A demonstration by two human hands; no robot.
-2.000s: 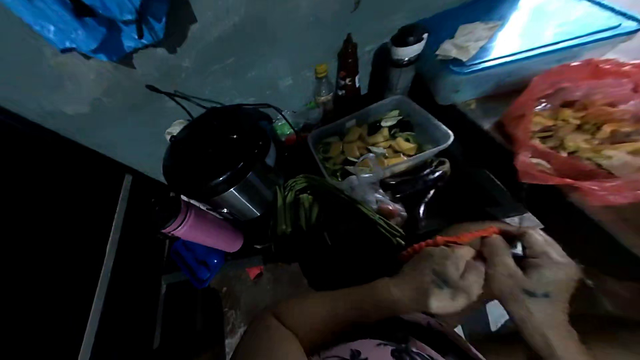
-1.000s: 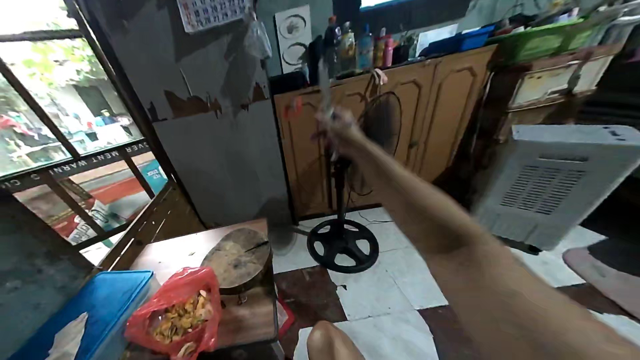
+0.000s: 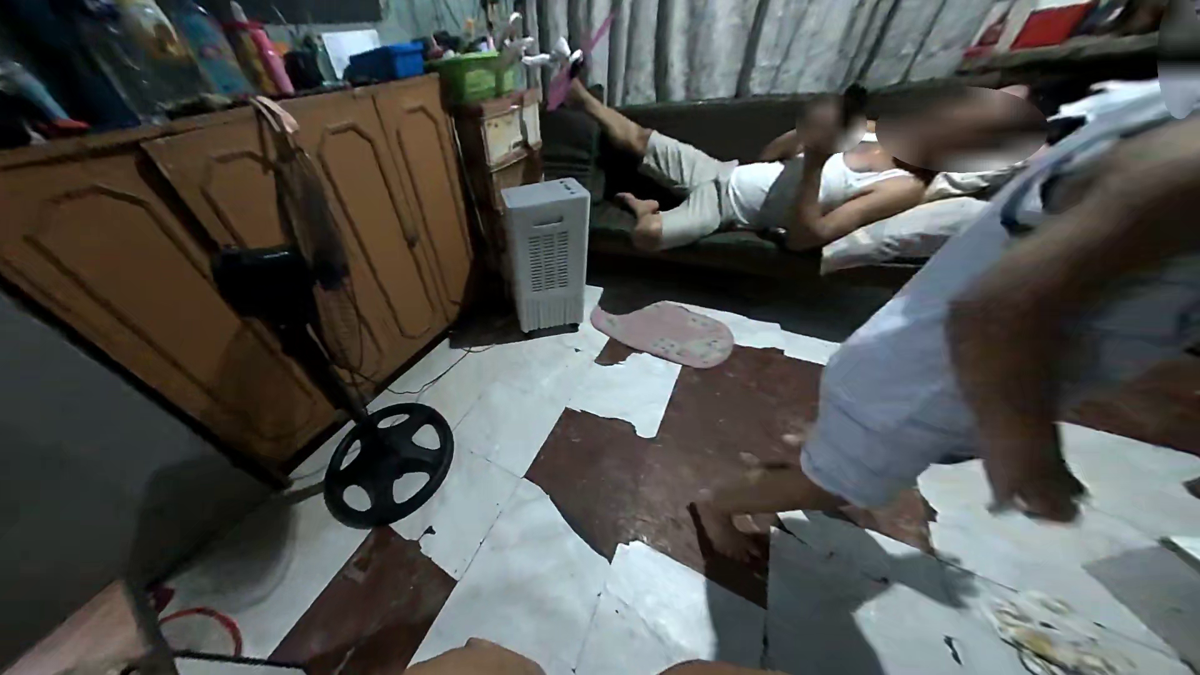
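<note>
Neither my left hand nor my right hand shows in the head view now. My two bare knees (image 3: 478, 656) show at the bottom edge. Ahead stands a black pedestal fan (image 3: 272, 281) on a round spoked base (image 3: 389, 464), near brown wooden cabinets (image 3: 361, 187). A grey-white air cooler (image 3: 547, 258) stands at the cabinets' far end. A pink patterned mat (image 3: 664, 334) lies on the floor beyond the worn tiles.
A person in pale shorts (image 3: 900, 375) is close on the right, blurred. Another person (image 3: 750, 192) lies on a dark sofa (image 3: 656, 255). A table corner (image 3: 84, 633) juts in at lower left. Bottles and a green basket (image 3: 469, 77) top the cabinets.
The view has swung far to the right. The arm stretched toward the fan one second ago is out of view. A standing person now shows at the right.
</note>
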